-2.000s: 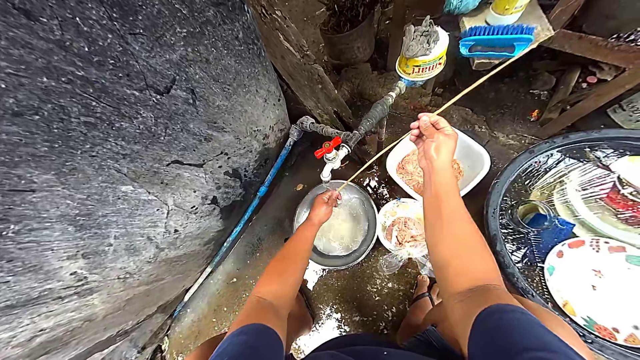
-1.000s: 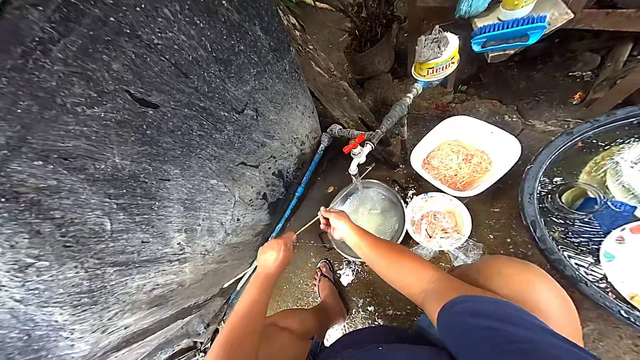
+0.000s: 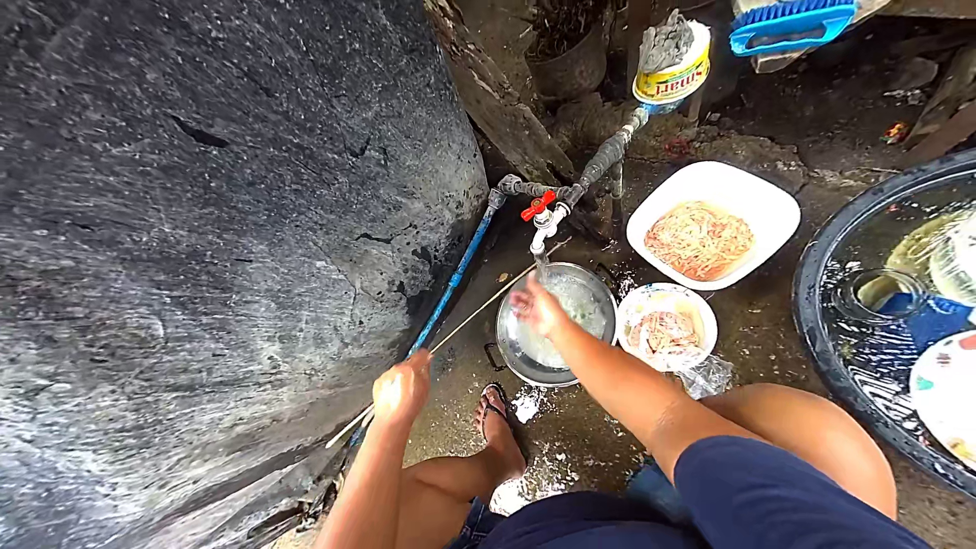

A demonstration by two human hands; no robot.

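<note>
A thin, light-coloured stick [image 3: 480,307] slants up from my left hand [image 3: 402,387], which is closed around it near the wall. Over the round metal pan [image 3: 610,324] is my right hand [image 3: 536,306], blurred, its fingers spread close to the stick; no grip on it shows. Water runs from a white faucet with a red handle [image 3: 539,207] into the pan, which holds cloudy water. Right of the pan are a small white bowl with pale pink food pieces [image 3: 665,334] and a larger white basin [image 3: 766,198] with shredded, orange-pink food.
The dark concrete wall [image 3: 229,229] rises at left, with a blue pipe [image 3: 457,276] at its foot. A large black tub [image 3: 810,305] with water and dishes stands at right. A blue brush [image 3: 793,27] lies at the top. My sandalled foot [image 3: 494,412] is below the pan.
My left hand has moved down toward the wall with the stick in it. My right hand, pinching the stick a second ago, now has its fingers apart over the pan.
</note>
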